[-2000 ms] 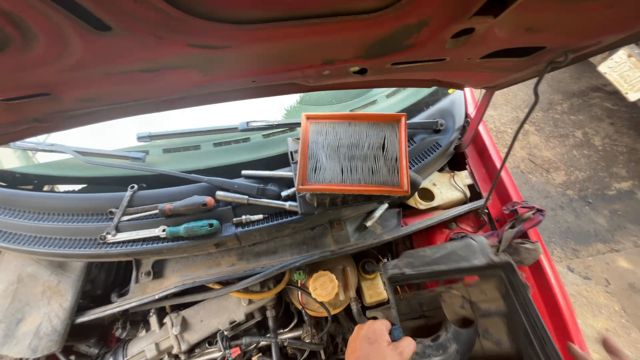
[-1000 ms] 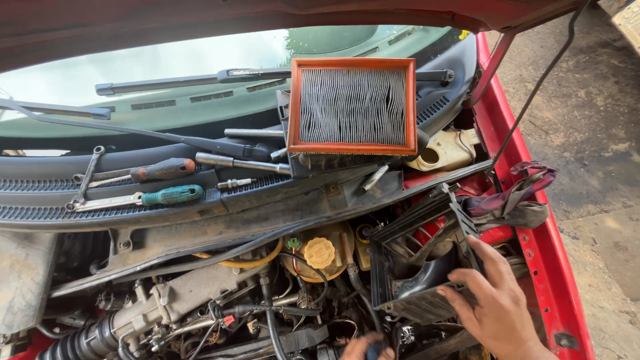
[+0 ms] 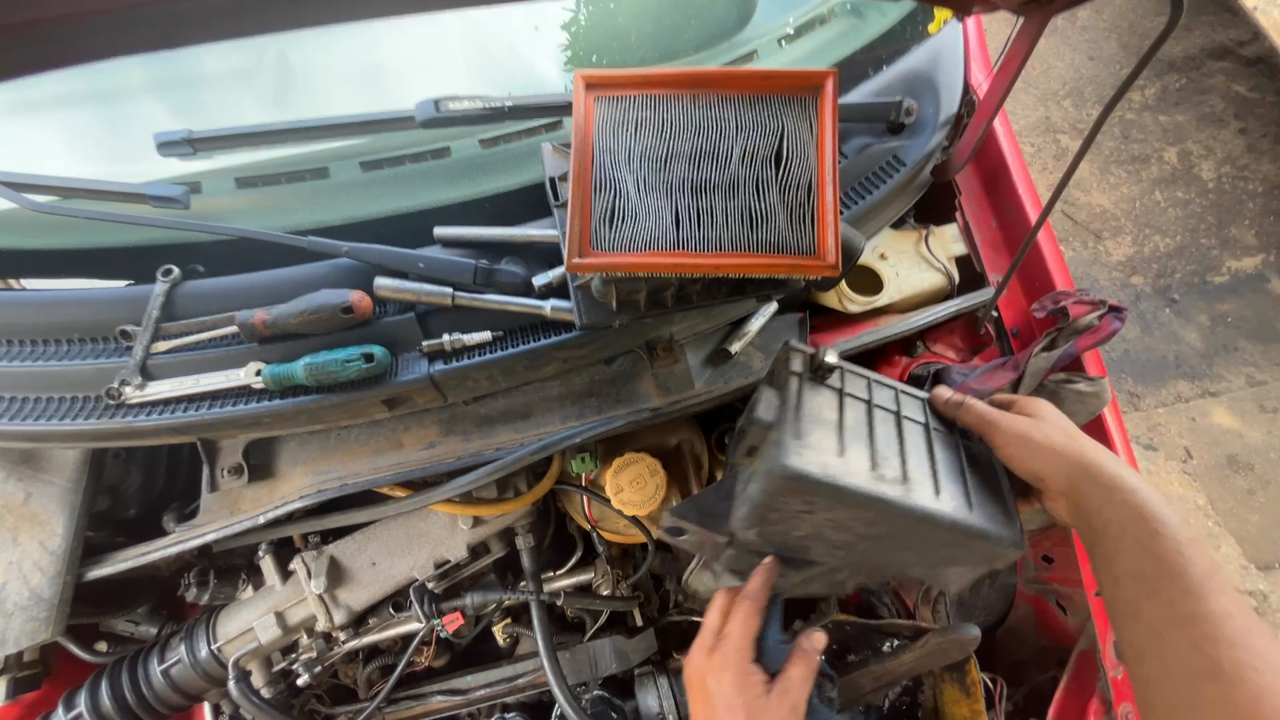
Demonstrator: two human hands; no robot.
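Observation:
My right hand (image 3: 1040,440) grips the right edge of a black plastic air filter housing (image 3: 860,480), which is tilted with its ribbed outer side showing. Just below the housing, my left hand (image 3: 745,650) has its fingers around a dark blue item (image 3: 778,635), mostly hidden, whose kind I cannot tell. A rectangular pleated air filter with an orange frame (image 3: 705,170) rests on a black plastic part (image 3: 640,300) at the base of the windshield. The yellow reservoir cap (image 3: 636,484) is left of the housing.
Screwdrivers with a teal handle (image 3: 325,368) and a dark handle (image 3: 305,315), a wrench (image 3: 152,325), a socket extension (image 3: 470,298) and a spark plug (image 3: 460,342) lie on the cowl. A cloth (image 3: 1050,350) hangs over the red fender (image 3: 1030,210). A hood prop rod (image 3: 1090,150) crosses the right side.
The black housing, seen from its open side a second ago, has been lifted and turned so its ribbed outside shows. My left hand has come further into view.

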